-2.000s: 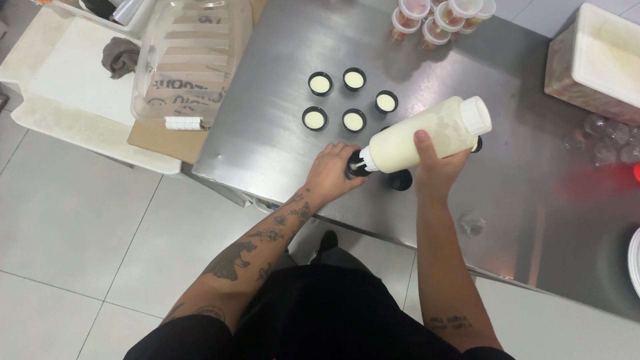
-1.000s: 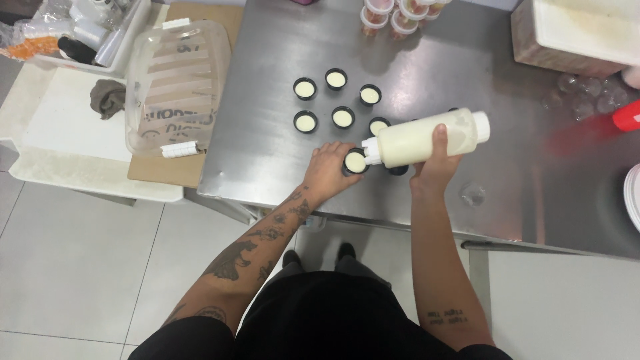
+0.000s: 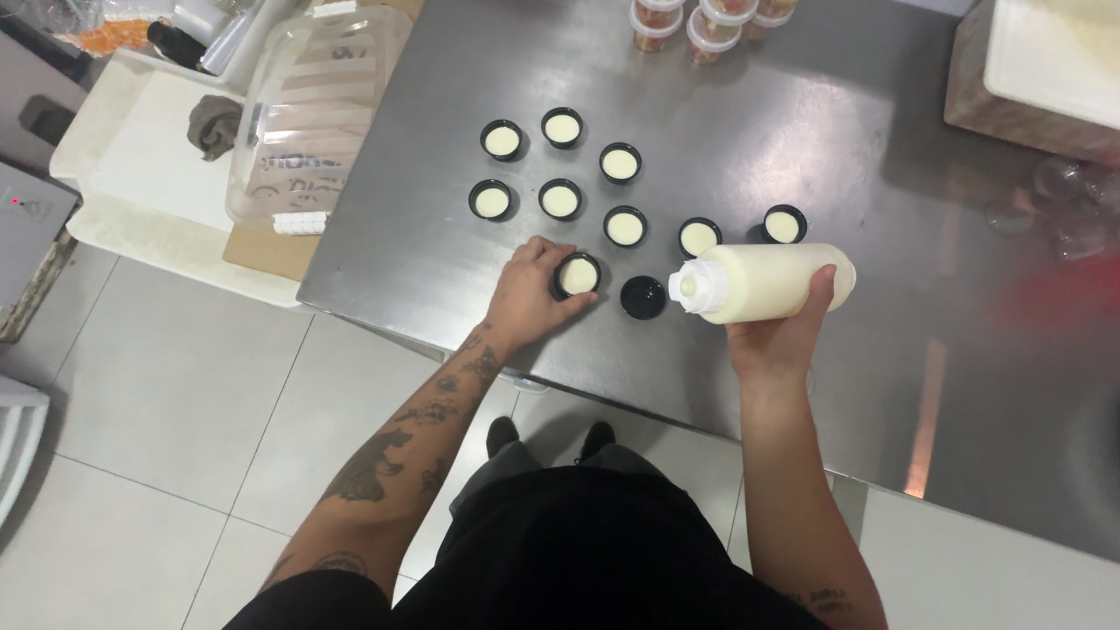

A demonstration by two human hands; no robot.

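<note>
My left hand [image 3: 535,293] grips a small black cup [image 3: 577,276] filled with pale cream-coloured sauce, resting on the steel table. My right hand [image 3: 779,337] is wrapped around a squeeze bottle [image 3: 770,282] of the same pale colour, lying nearly level with its white cap to the left. Just left of that cap stands an empty black cup [image 3: 643,298]. Several other filled black cups [image 3: 560,199] stand on the table beyond my hands; one [image 3: 700,237] is partly behind the bottle.
The steel table [image 3: 420,236] ends at an edge near my body. Stacked lidded tubs [image 3: 656,22] stand at the back, a white-topped container [image 3: 1050,79] at the back right, clear plastic cups [image 3: 1076,210] below it. A clear plastic bin lid [image 3: 315,114] lies at the left.
The bottle and my right hand have moved right, off the cup in my left hand. That cup appeared dark inside two seconds ago and now holds pale sauce. The view has shifted somewhat.
</note>
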